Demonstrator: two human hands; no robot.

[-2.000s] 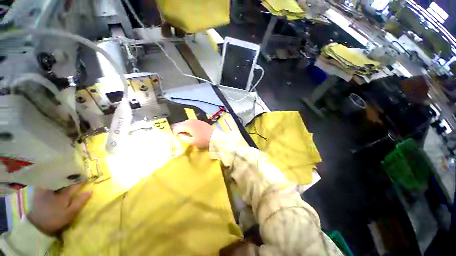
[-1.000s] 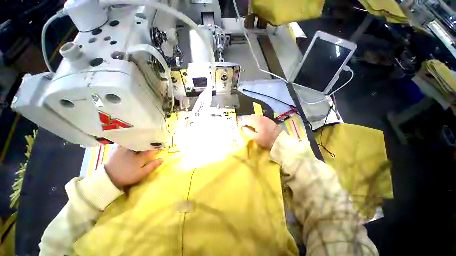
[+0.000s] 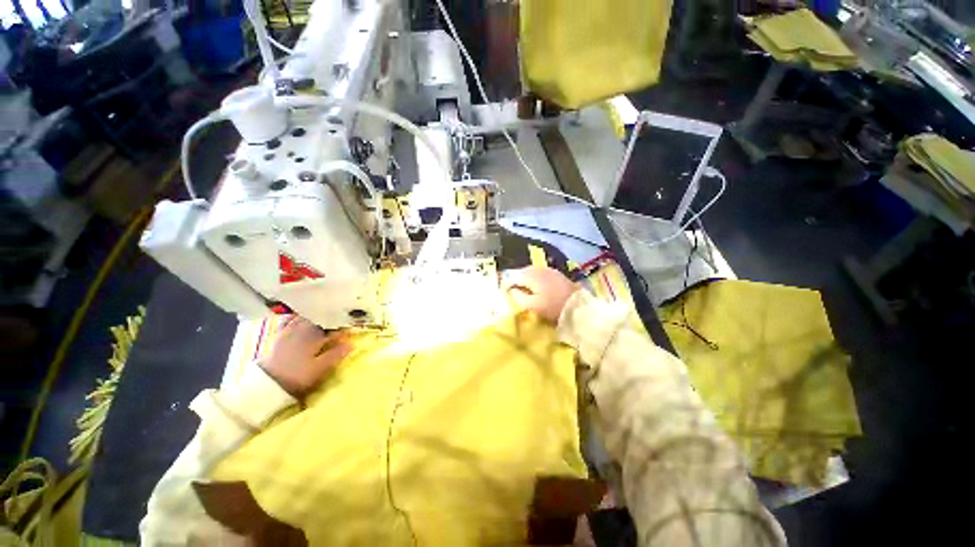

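A large yellow bag body [image 3: 470,417] with a centre seam lies in front of the machine, with brown patches [image 3: 561,513] at its near corners. Its far edge is under the sewing machine head [image 3: 289,251], where the lamp glare washes out the needle area and most of the template. My left hand [image 3: 303,355] lies on the left far edge of the bag body, fingers pointing right. My right hand [image 3: 542,292] is at the right far edge, fingers curled on the yellow material beside the glare. Whether either hand pinches the material is hard to tell.
Stacked yellow panels [image 3: 764,374] lie at the right. A white-framed touchscreen [image 3: 665,166] with a cable stands at the right rear. Red snips [image 3: 594,263] lie behind my right hand. Yellow strips [image 3: 107,395] hang at the far left. A yellow bag [image 3: 593,48] is at the back.
The view has swung left and shifted, so the machine now shows nearer the middle. The bag body's near edge and brown corners have come into view. Both hands remain at its far edge.
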